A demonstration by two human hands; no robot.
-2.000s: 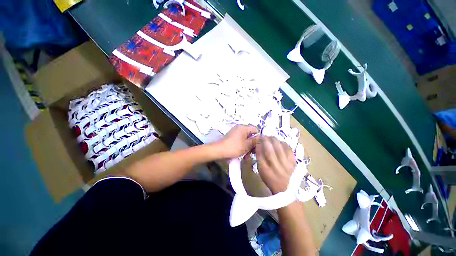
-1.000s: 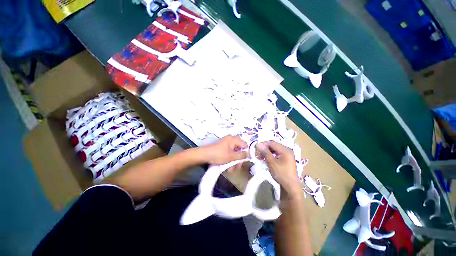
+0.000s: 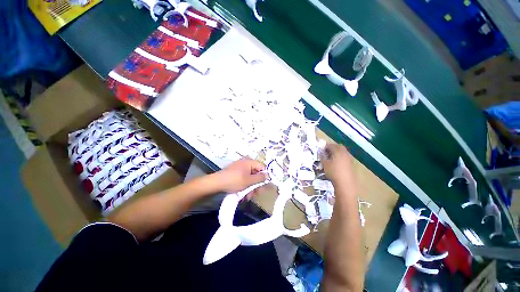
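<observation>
My left hand (image 3: 244, 174) grips one end of a white headband shell (image 3: 256, 232), a curved band with pointed projections, which hangs toward my body over the bench's near edge. My right hand (image 3: 336, 161) is at the right side of the heap of small white brackets (image 3: 293, 151); its fingertips are small and partly hidden, so I cannot tell whether they hold a piece. The heap lies across a pale work sheet (image 3: 194, 108) and a cardboard pad (image 3: 373, 197).
An open carton (image 3: 43, 191) of white curved parts stands at left. Spare headbands lie on a red printed sheet (image 3: 149, 63). White headbands (image 3: 336, 77) sit on the green belt (image 3: 393, 140). Another headband (image 3: 411, 239) lies at lower right.
My right hand has moved away from the headband end and my left hand, out to the right of the heap. The headband stays in my left hand. The whole view has shifted slightly.
</observation>
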